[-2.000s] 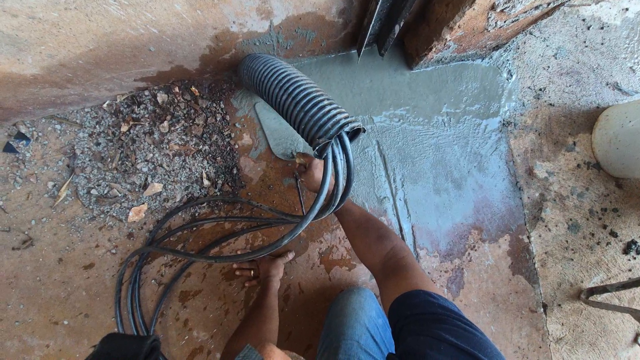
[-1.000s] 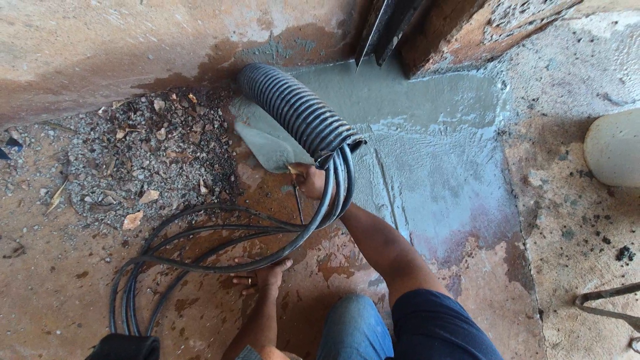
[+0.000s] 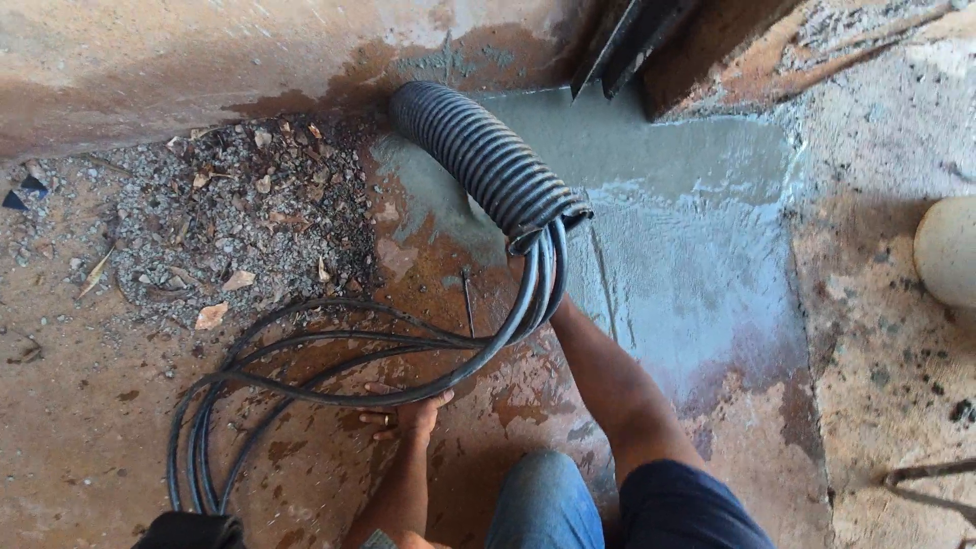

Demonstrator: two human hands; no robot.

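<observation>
A corrugated black conduit [image 3: 488,156] rises beside the wall, and several black cables [image 3: 457,374] loop out of its torn end towards the lower left. My left hand [image 3: 404,415] rests on the wet floor just below the cables, its fingers spread, with a ring on one. My right hand [image 3: 522,271] reaches beneath the cables and the conduit's end and is mostly hidden there; what it holds cannot be seen. Wet grey cement [image 3: 671,229] is spread smooth right of and behind the conduit, with a groove line near my right forearm. A thin metal rod [image 3: 467,303] stands out left of that hand.
Gravel and dry leaves [image 3: 244,221] lie left of the conduit, against the wall [image 3: 229,69]. Dark metal profiles [image 3: 610,49] stand at the top beside a rusty block [image 3: 709,61]. A whitish round container [image 3: 949,252] and a bent metal bar [image 3: 926,480] are at the right.
My right hand has moved from the trowel-like blade's handle area, left of the conduit's mouth, to beneath the conduit and cables. The flat blade seen there earlier is now mostly hidden. My left hand stays on the floor.
</observation>
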